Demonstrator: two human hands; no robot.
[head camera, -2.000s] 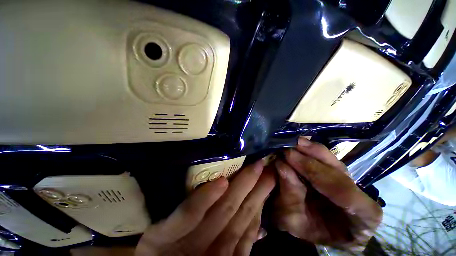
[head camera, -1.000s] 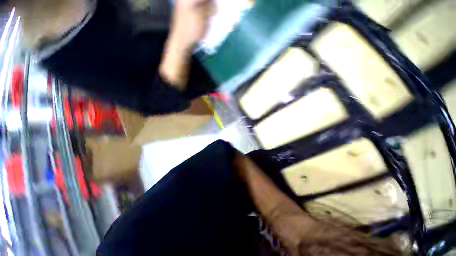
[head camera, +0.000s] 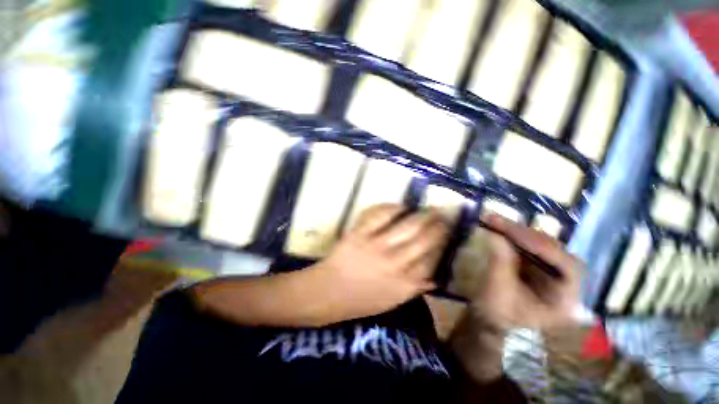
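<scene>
Cream phone-shaped back covers lie in the pockets of a glossy black blister tray. The picture is blurred, so lens rings and inserts cannot be made out. My left hand lies over covers in the near row, fingers bent; whether it grips anything is hidden. My right hand is just to its right at the near row, closed around a thin dark pen-like tool. The tool's tip points up and left, towards my left fingers; whether it touches a cover cannot be told.
Another black tray of cream covers is at the right, past a pale film strip. A green bench top shows at the left. Brown cardboard is below left. A red thing is at the upper right.
The view has swung from the floor, bins and a coworker's arm back to the tray. Both my hands are now in view over the near row; one second ago only one forearm and hand showed low down.
</scene>
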